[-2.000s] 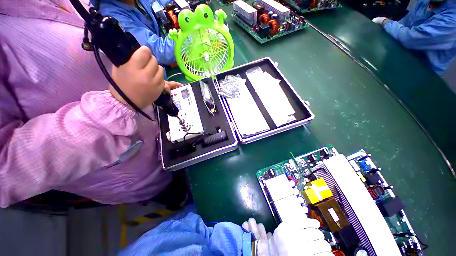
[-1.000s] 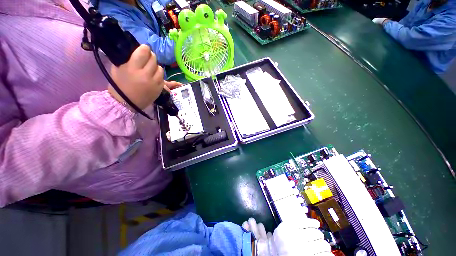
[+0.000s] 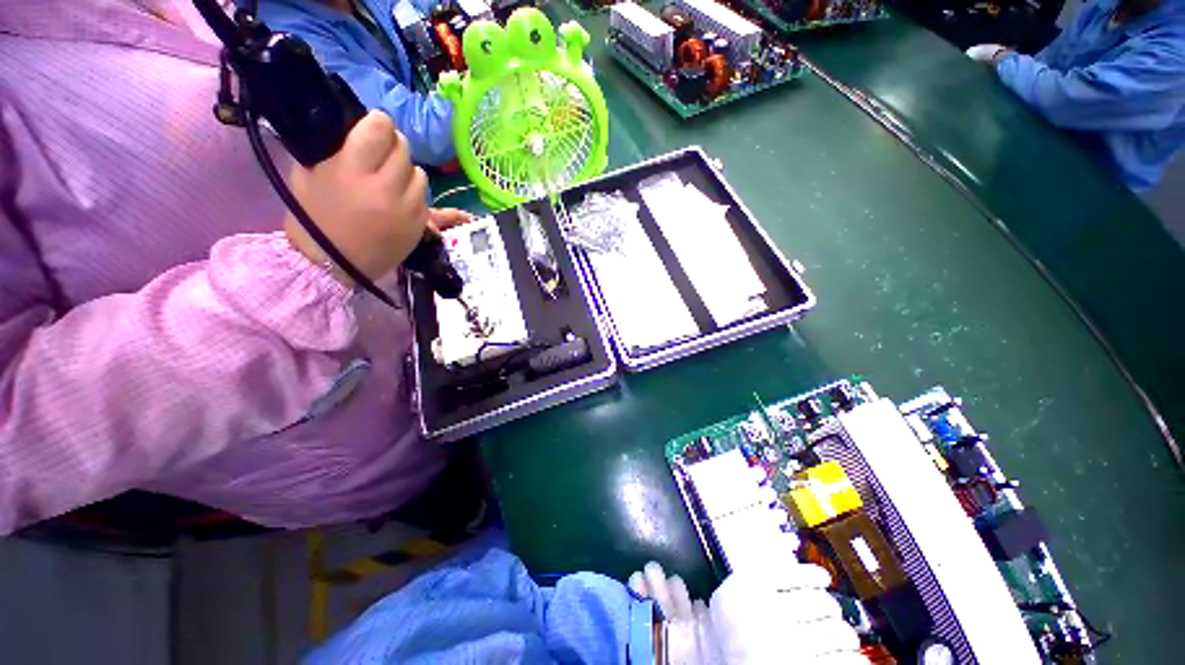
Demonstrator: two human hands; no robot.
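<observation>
A large green power supply board (image 3: 1044, 572) lies on the bench at the lower right. A long white heatsink (image 3: 942, 520) with a ribbed side runs across it, beside a yellow-taped transformer (image 3: 825, 494). A white flat piece (image 3: 728, 487) lies at the board's left edge. My left hand (image 3: 767, 621), in a white glove, rests at the board's lower left edge, over or against the white piece. Its lower part is cut off by the frame, and I cannot tell whether it grips anything. My right hand is out of the picture.
On the green bench (image 3: 910, 292), an open instrument case (image 3: 520, 413) holds a white device and papers. A neighbour in pink holds a black handheld device (image 3: 305, 104) over it. A green frog-shaped fan (image 3: 530, 117) stands behind. Another board (image 3: 702, 65) lies farther back; a blue-sleeved person (image 3: 1098, 85) is opposite.
</observation>
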